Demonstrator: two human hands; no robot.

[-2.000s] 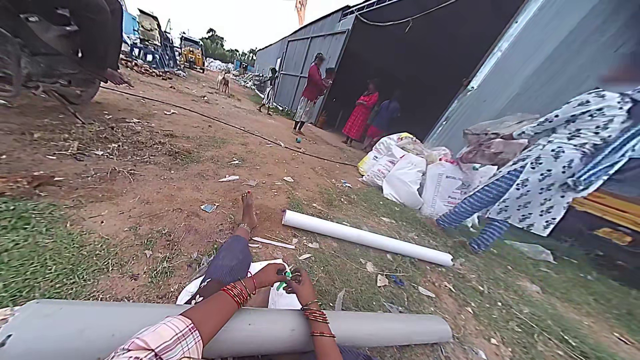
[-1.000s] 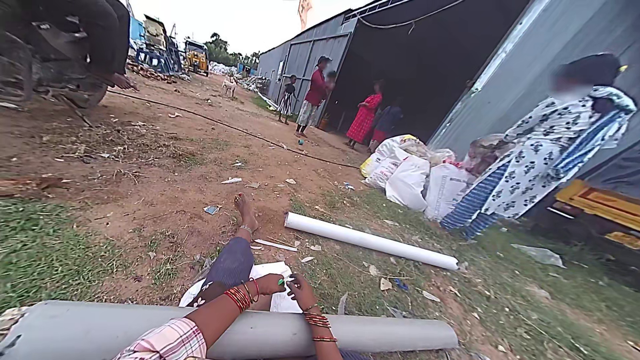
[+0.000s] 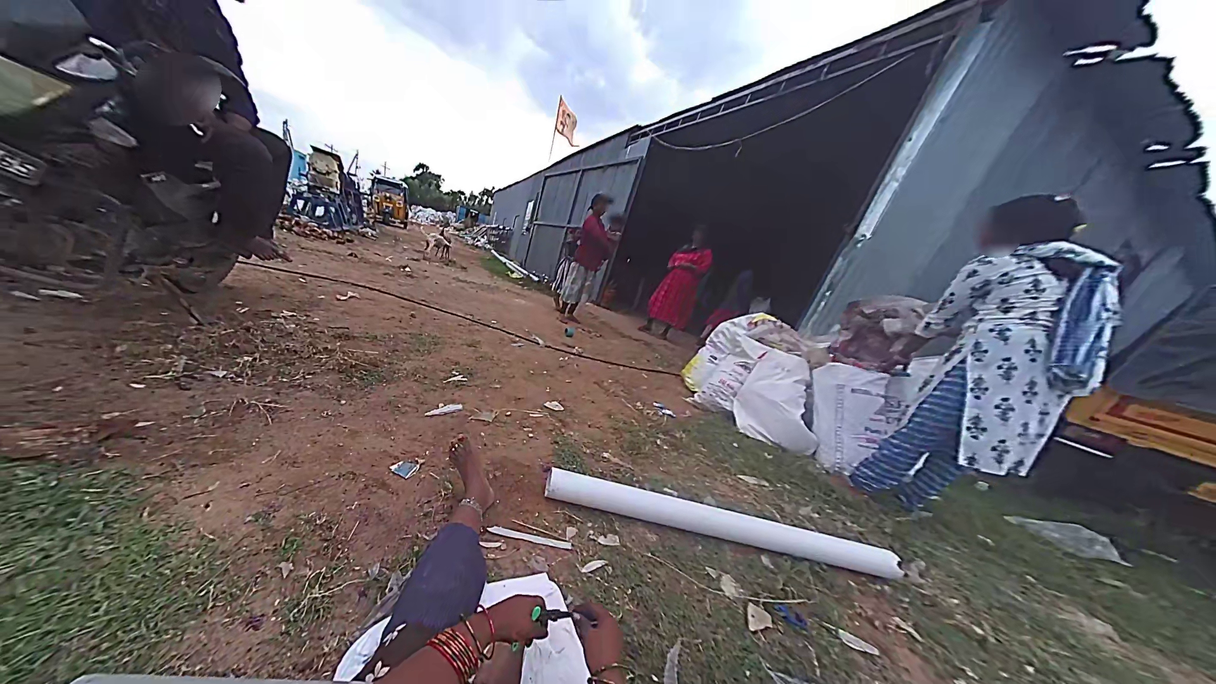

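Observation:
Low in the view, above my lap, my left hand (image 3: 518,619) is closed around a small green-and-dark object (image 3: 540,616), too small to name. Beside it, my right hand (image 3: 598,635) is at the dark end of that object, fingers bent; what its fingers grip is unclear. Bangles ring my left wrist. A white sheet or sack (image 3: 554,657) lies beneath my hands. My bare foot (image 3: 470,473) points ahead on the soil. A white pipe (image 3: 722,522) lies on the grass beyond my hands. The edge of a grey pipe (image 3: 228,679) shows at the bottom left.
Full white sacks (image 3: 774,399) stand at right, where a person in a patterned tunic (image 3: 1012,351) leans toward them. Several people are near the shed's dark doorway. A person sits on a motorcycle (image 3: 104,180) at left. A cable (image 3: 456,313) crosses the dirt.
The view has tilted up, so the grey pipe across my lap is mostly out of frame. The person at the right has turned toward the sacks. My hands remain together over the white sheet.

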